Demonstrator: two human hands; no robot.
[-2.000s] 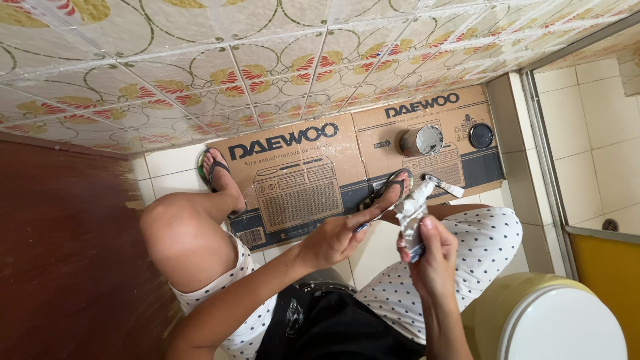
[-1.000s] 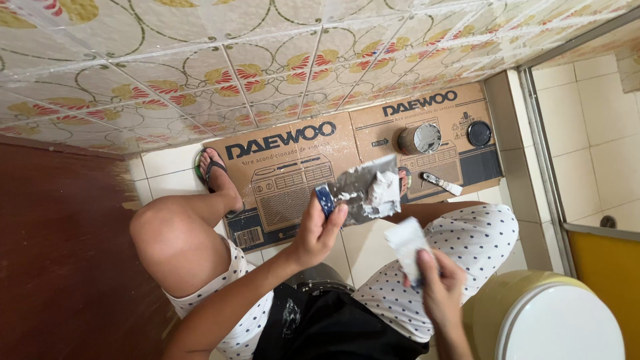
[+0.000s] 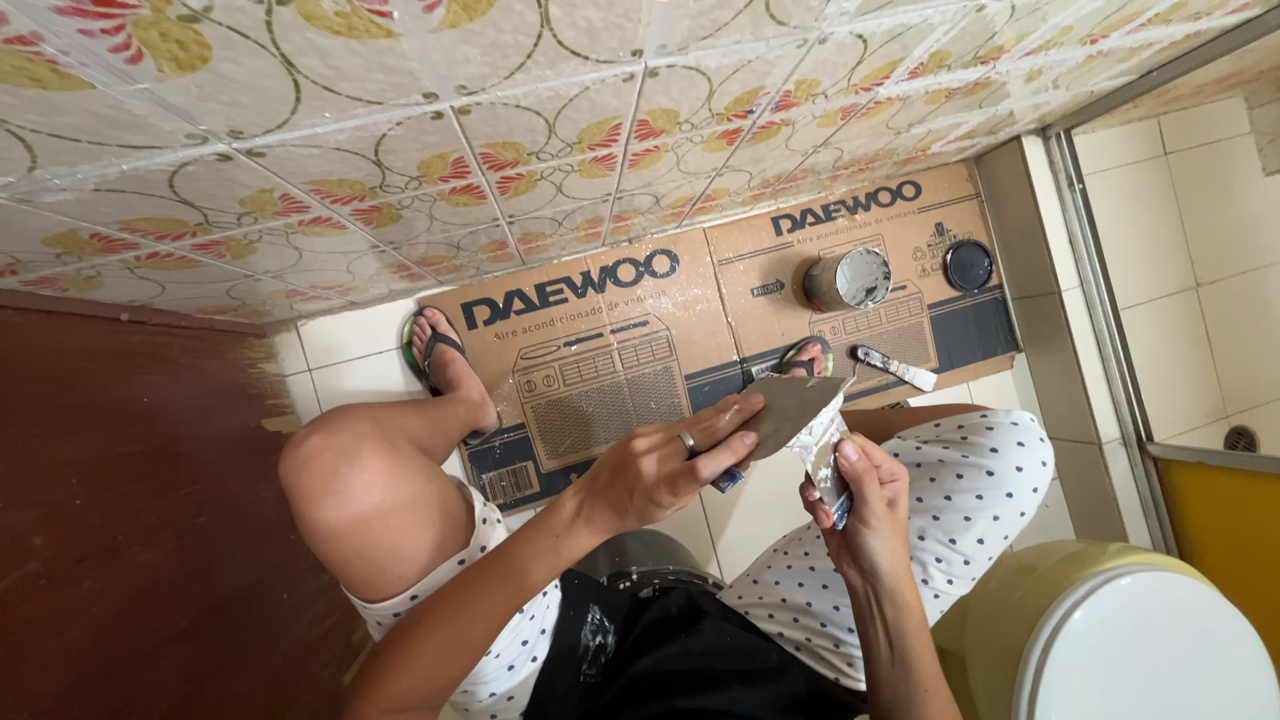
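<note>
My left hand point(image 3: 665, 465) grips a wide metal filling knife point(image 3: 795, 410), its flat blade turned toward my right hand. In my right hand point(image 3: 860, 490) is a second putty knife point(image 3: 825, 455), its blade coated with white paste and touching the edge of the first blade. Beyond my hands, an open metal can point(image 3: 850, 279) smeared with grey and white stands on flattened cardboard point(image 3: 600, 400). A dark round lid point(image 3: 968, 265) lies right of the can. Nearer to me, a brush or scraper with a white-smeared end point(image 3: 895, 368) rests on the cardboard.
A patterned tile wall point(image 3: 560, 130) rises behind the cardboard. At the lower right is a toilet with a white lid point(image 3: 1150, 650). A metal-framed shower edge point(image 3: 1110, 330) runs along the right, and a dark red-brown surface point(image 3: 140, 500) fills the left. My feet rest on the cardboard's near side.
The two knives were apart one second ago and now meet at their blades. My left hand has turned the wide blade over, so its paste-covered face no longer shows.
</note>
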